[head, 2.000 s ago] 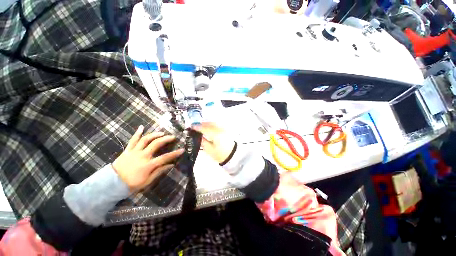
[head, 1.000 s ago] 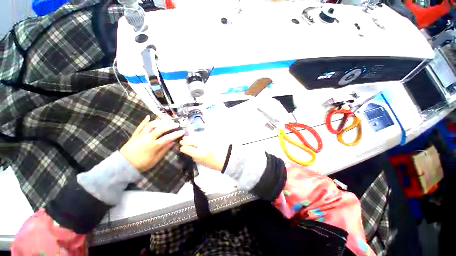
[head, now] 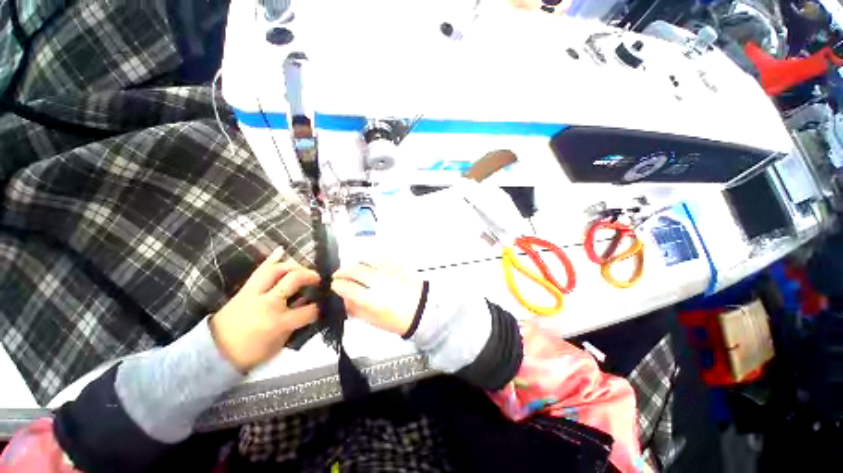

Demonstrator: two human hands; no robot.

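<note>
The plaid garment panel [head: 157,194] lies on the white table left of and under the needle area. Black binding [head: 349,369] runs from the presser foot [head: 319,199] down between my hands and hangs over the table's front edge. My left hand [head: 265,314] pinches the dark edge of the cloth and binding between thumb and fingers, below the foot. My right hand [head: 377,294] holds the binding with its fingertips from the right, close to my left fingertips. The sewing machine [head: 434,74] has a white head with a blue stripe. The needle tip cannot be made out.
Two pairs of scissors with red and yellow-orange handles lie right of the needle, one nearer [head: 539,275] and one farther [head: 614,253]. A brown tab [head: 491,165] is on the machine. A measuring scale [head: 277,397] runs along the front edge. More plaid cloth is at far left.
Both hands were close under the presser foot one second ago and are now lower, nearer the table's front edge. A length of dark binding now shows between foot and fingers. The view has also shifted.
</note>
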